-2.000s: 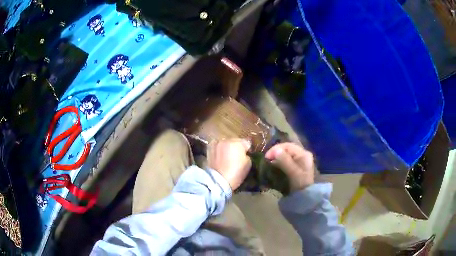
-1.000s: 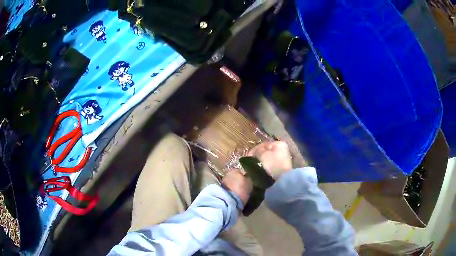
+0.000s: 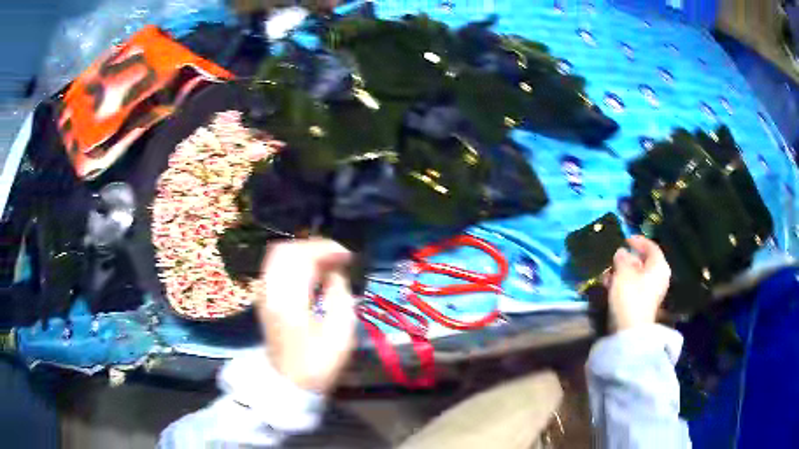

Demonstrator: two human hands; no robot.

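A dark green velvet-like pouch (image 3: 596, 249) with a small gold dot is held at its right edge by my right hand (image 3: 640, 276), over the table's front edge. A stack of similar overlapping pouches (image 3: 701, 206) lies just beyond, at the right. My left hand (image 3: 308, 302) is blurred, in front of the round black bowl at the left; whether its fingers hold anything cannot be told. A loose heap of dark pouches (image 3: 456, 96) lies mid-table.
The black bowl holds small red and whitish pieces (image 3: 197, 210). An orange printed bag (image 3: 131, 92) and a clear round item (image 3: 112, 215) lie left. Red-handled scissors (image 3: 460, 281) and a red strap (image 3: 399, 351) lie at the front edge of the blue cloth (image 3: 613, 88). Blue bin at lower right (image 3: 771, 359).
The view has swung from my lap to the table. My hands have parted: the left is now by the bowl, the right holds a pouch beside the stack.
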